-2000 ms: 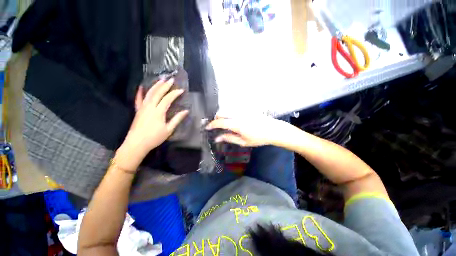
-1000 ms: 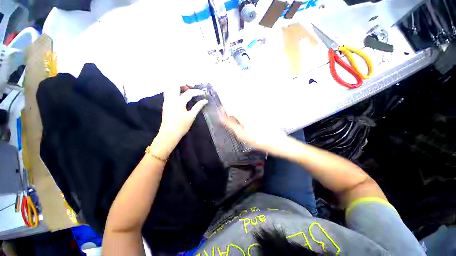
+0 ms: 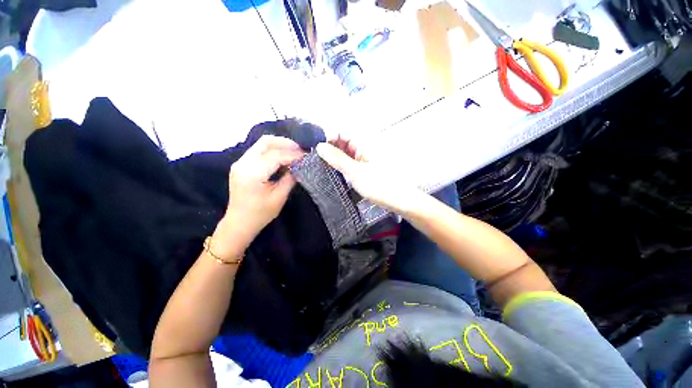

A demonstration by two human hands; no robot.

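The black lining (image 3: 152, 220) lies over the left of the machine table and down toward my lap. A narrow grey checked band (image 3: 330, 198) runs along its right edge. My left hand (image 3: 262, 178) pinches the upper end of the band at its left corner. My right hand (image 3: 360, 170) holds the same end from the right, thumb and fingers close to my left fingertips. What lies between the fingertips is too small to tell. The presser foot and needle area (image 3: 309, 64) is just beyond my hands, and the cloth is not under it.
Scissors with red and yellow handles (image 3: 531, 72) lie at the right, beside a tan cardboard piece (image 3: 440, 45) and a small dark tool (image 3: 575, 35). A cardboard strip with yellow tape (image 3: 23, 136) is at the left edge, near another pair of scissors (image 3: 36, 333). Dark garments (image 3: 504, 189) are piled right.
The garment was turned from its checked side and patch to the black lining. Since then, my right hand has moved up to meet my left at the band's upper end.
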